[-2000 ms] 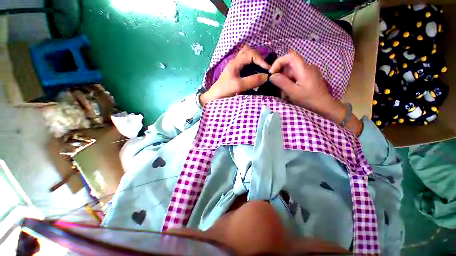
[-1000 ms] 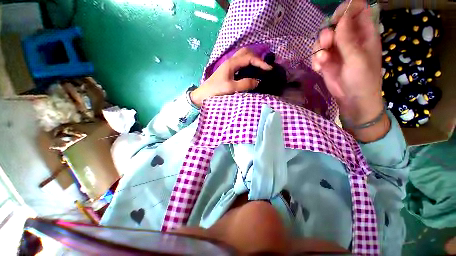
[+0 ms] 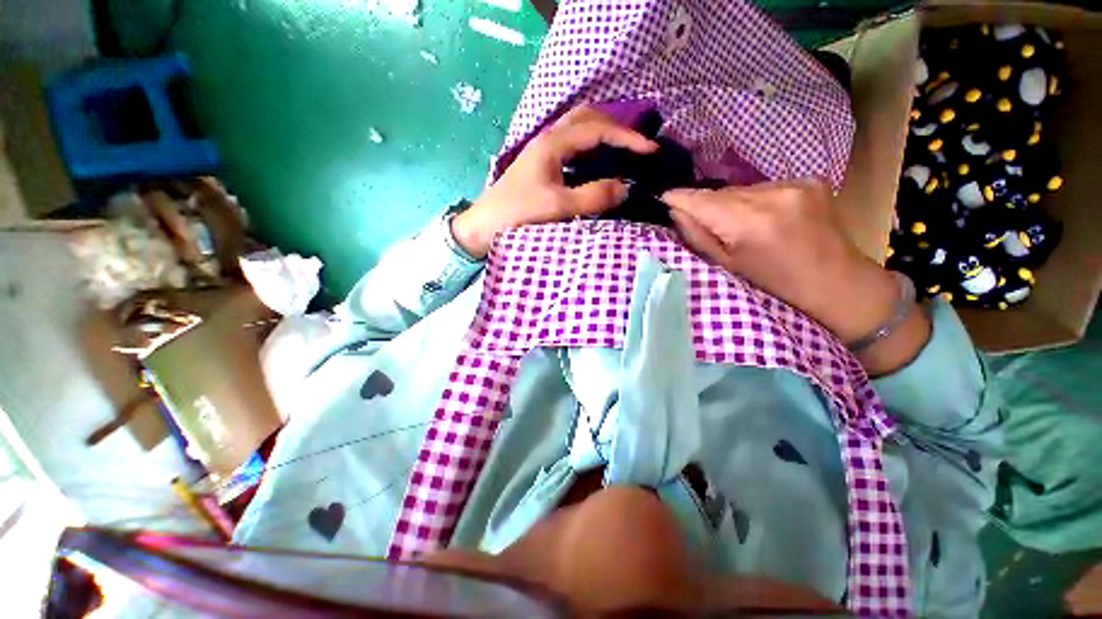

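Observation:
A small black plush toy (image 3: 653, 163) lies over the purple patch of the gingham apron (image 3: 580, 284) at my lap, its black side showing. My left hand (image 3: 544, 179) is shut on its left side, with thumb and fingers around it. My right hand (image 3: 773, 230) is at the toy's right edge with thumb and forefinger pinched together at the black plush. A needle or thread between those fingertips is too small to make out.
An open carton (image 3: 876, 133) with penguin toys (image 3: 985, 181) stands at the right. At the left are a blue plastic stool (image 3: 133, 115), a brown scrap carton (image 3: 212, 393) and pale scraps (image 3: 133, 254). Glossy green floor (image 3: 351, 145) shows beyond my left arm.
My right hand was raised near the carton with a thin dark line at its fingers; it has come down to the toy. My left hand has kept its hold.

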